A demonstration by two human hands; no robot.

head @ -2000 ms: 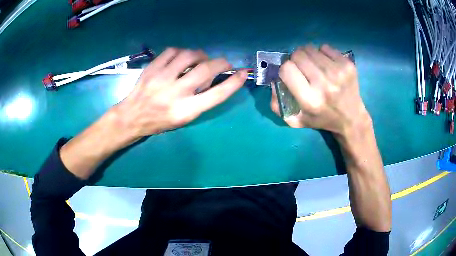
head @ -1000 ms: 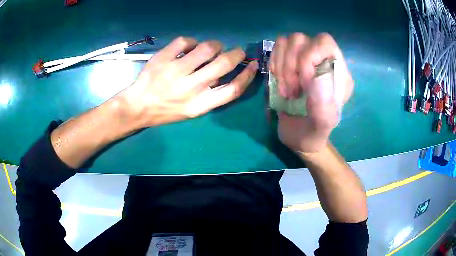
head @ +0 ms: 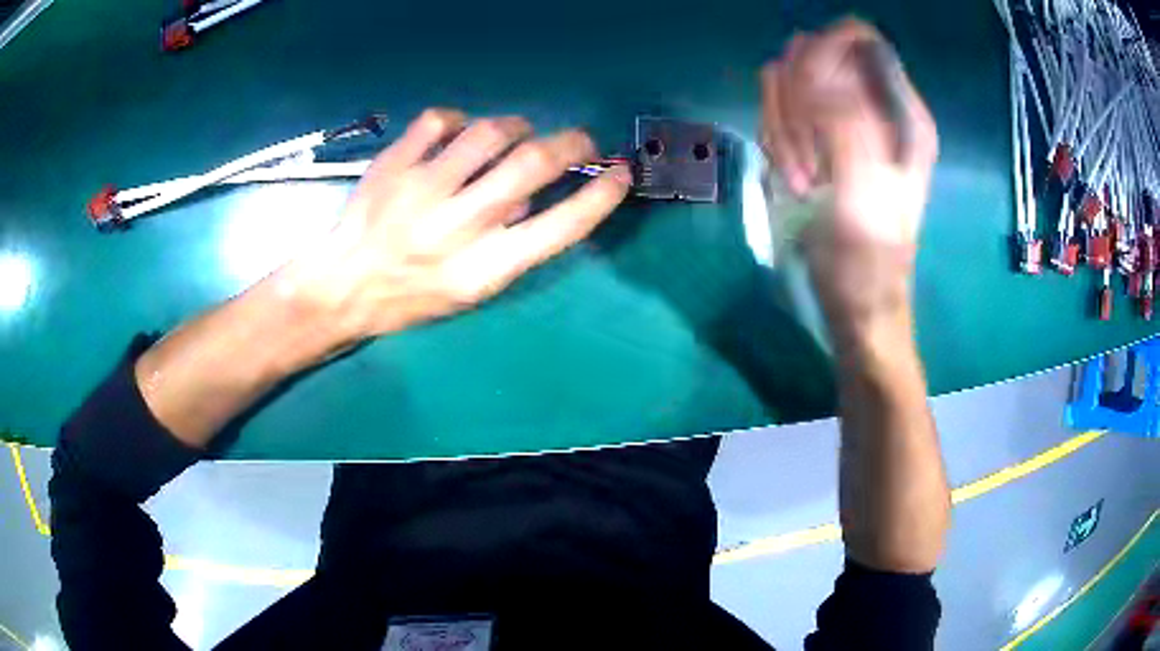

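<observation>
The small silver metal block, with two dark round holes on top, lies on the green mat. A white wire harness runs from its red connector at the left to under my left hand. Thin coloured wires show between my left fingertips and the block's left side. My left thumb and fingers hold these wires. One harness leg ends in a dark end connector. My right hand is blurred, raised right of the block, and grips the flat metal bar, also blurred.
White harnesses with red connectors lie piled along the right side of the table. Another red-ended harness lies at the far left. The table's front edge is before my body. A blue plastic stool stands at the lower right.
My right hand with the flat bar has moved away from the block to the right and far side, so the block's top and both holes now show. My left hand keeps hold of the wires.
</observation>
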